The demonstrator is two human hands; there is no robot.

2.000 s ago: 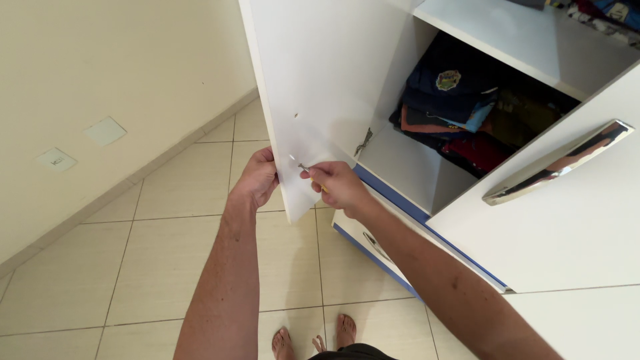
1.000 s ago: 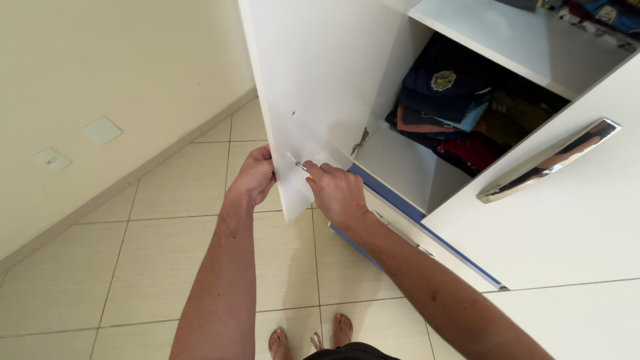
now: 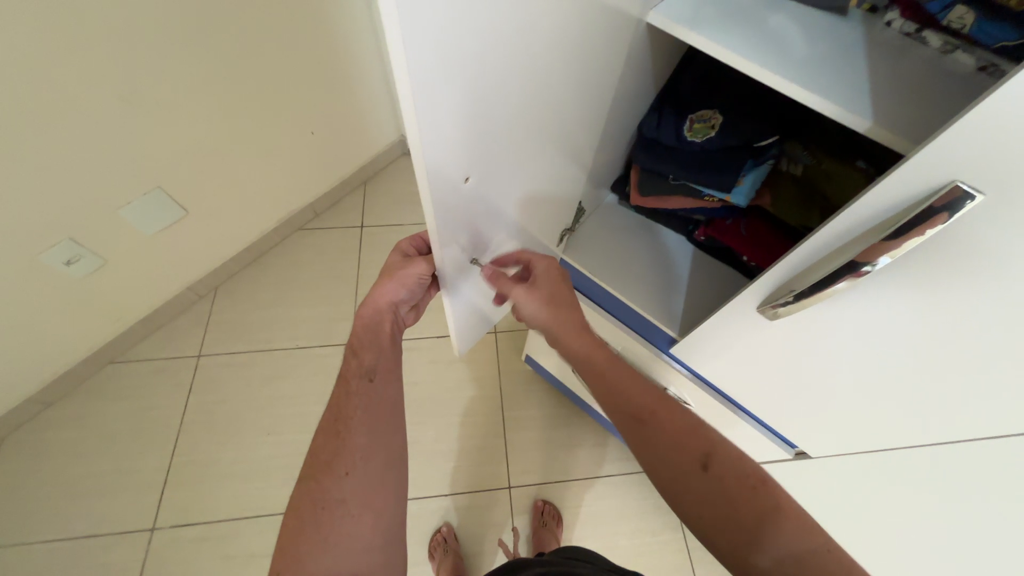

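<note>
An open white cabinet door (image 3: pixel 512 120) stands edge-on in front of me. My left hand (image 3: pixel 406 280) grips its outer edge, fingers partly hidden behind the panel. At the inner face, my right hand (image 3: pixel 528 288) has its thumb and forefinger beside a small metal screw (image 3: pixel 477 263) that sticks out of the door. Its fingers are blurred, and whether they hold the screw or a small tool I cannot tell. Above the screw, the door has a small hole (image 3: pixel 467 180). A metal hinge (image 3: pixel 571 224) shows at the cabinet's side.
Folded clothes (image 3: pixel 688 160) lie inside the cabinet, below a white shelf (image 3: pixel 784 64). To the right is another door with a chrome handle (image 3: pixel 872 252). A drawer (image 3: pixel 632 360) with blue trim sits beneath. Wall plates (image 3: pixel 153 211) are at left; my sandalled feet (image 3: pixel 547 524) stand on the tiled floor.
My right hand has shifted its grip around the screw, its fingers now more spread than a second ago. My left hand stays on the door edge.
</note>
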